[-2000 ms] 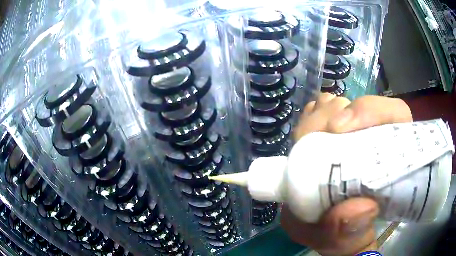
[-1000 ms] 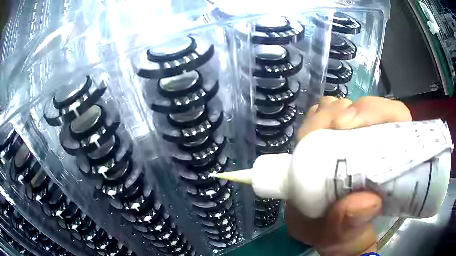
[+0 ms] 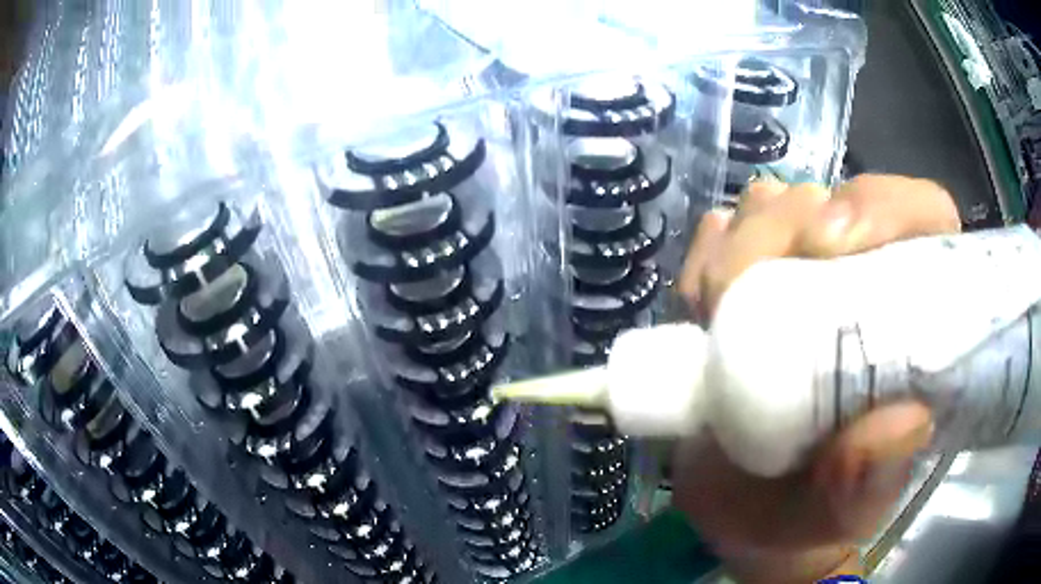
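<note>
My right hand [image 3: 839, 228] is wrapped around a white squeeze glue bottle [image 3: 765, 354] at the right, lying nearly level. A printed paper label covers its body. Its pale-yellow nozzle [image 3: 554, 389] points left, and the tip is at or just over a black part in the middle row; I cannot tell if it touches. Glossy round black parts [image 3: 425, 257] with grey discs stand closely stacked in several rows in a clear blister tray [image 3: 343, 354]. No glue drop can be made out. My left hand is not in view.
More clear ribbed plastic [image 3: 103, 103] lies beyond the parts at the upper left, with strong glare. A dark grey surface [image 3: 913, 103] and a green curved edge are at the upper right. A green mat [image 3: 639, 553] shows at the bottom. A bit of blue wristband shows at the bottom edge.
The bottle and my right hand have moved slightly to the right, and the bottle looks nearer. The tray and its rows have shifted slightly down in view.
</note>
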